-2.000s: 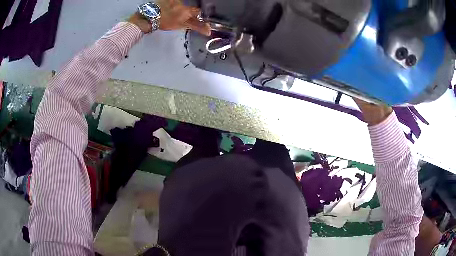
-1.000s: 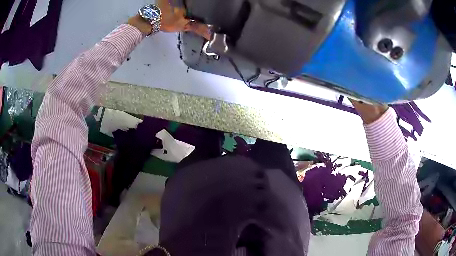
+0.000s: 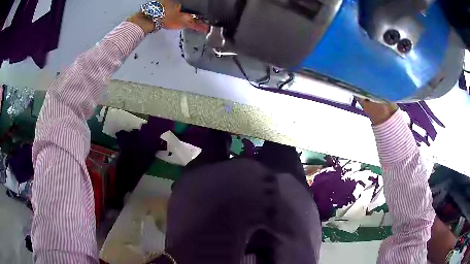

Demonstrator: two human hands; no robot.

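Observation:
The cutting machine [image 3: 361, 56], with a grey metal body and a blue band, fills the upper right above the table. Its flat grey base plate [image 3: 198, 54] shows below its left end, with a small bright metal loop [image 3: 222, 53] above it. My left hand [image 3: 178, 18] reaches to the machine's left end; its fingertips are partly hidden. My right hand [image 3: 379, 110] is mostly hidden under the machine's right side, so its grip does not show. A thin dark purple fabric edge [image 3: 309, 96] runs along the table beneath the machine.
Dark purple cut pieces [image 3: 33, 36] lie at the table's upper left. Purple strips [image 3: 423, 119] lie right of my right hand. The table's worn beige edge [image 3: 154, 97] crosses in front of me. White and purple scraps [image 3: 335, 193] lie on a green lower surface.
The machine has shifted left, and its metal loop has changed angle. My left hand has moved slightly left and my right hand slightly left with the machine.

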